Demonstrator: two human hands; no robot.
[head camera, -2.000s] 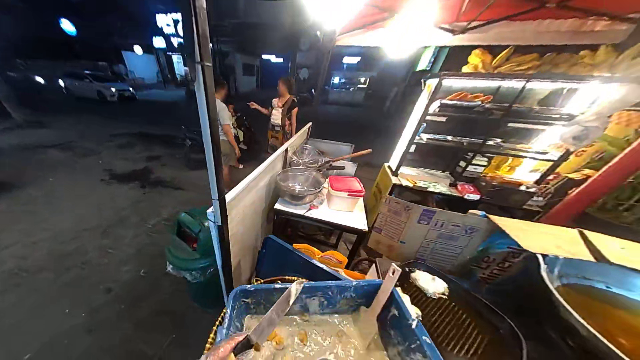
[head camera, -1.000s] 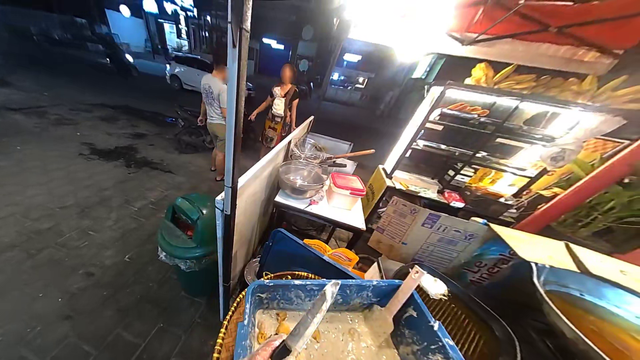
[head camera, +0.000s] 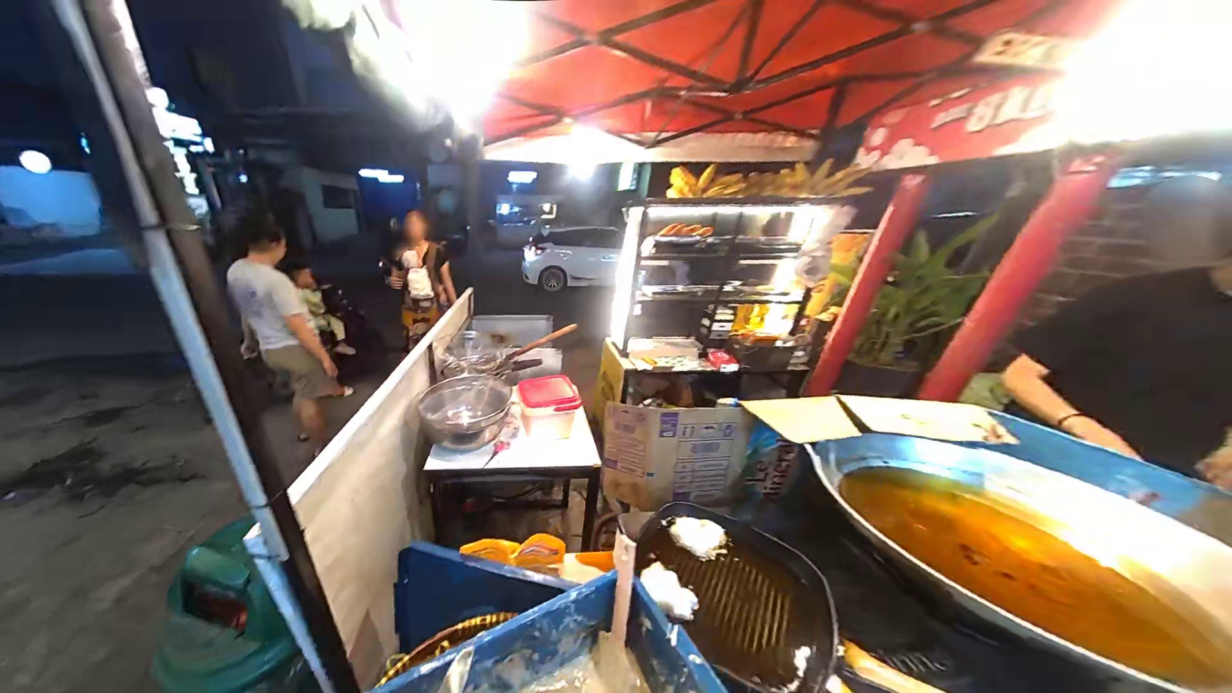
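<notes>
Neither of my hands shows in the current head view. At the bottom, a blue plastic tub (head camera: 525, 626) smeared with pale batter is partly cut off by the frame. A flat-bladed utensil (head camera: 624, 587) leans upright against its inner wall, and the tip of a metal blade (head camera: 457, 671) shows at its lower left. Right of the tub lies a dark ridged pan (head camera: 751, 597) with white batter clumps (head camera: 698, 537) on it. A large metal wok (head camera: 866, 539) of orange-brown oil (head camera: 1011, 568) stands farther right.
A white table (head camera: 568, 452) holds metal bowls (head camera: 466, 412) and a red-lidded container (head camera: 549, 404). A slim post (head camera: 207, 337) and green bin (head camera: 226, 616) are left. A lit display case (head camera: 722, 279) stands behind. A co-worker in black (head camera: 1136, 356) is beyond the wok; several people stand in the street.
The view has swung right, bringing the oil wok and co-worker into sight. The hand holding the knife over the tub has left the frame.
</notes>
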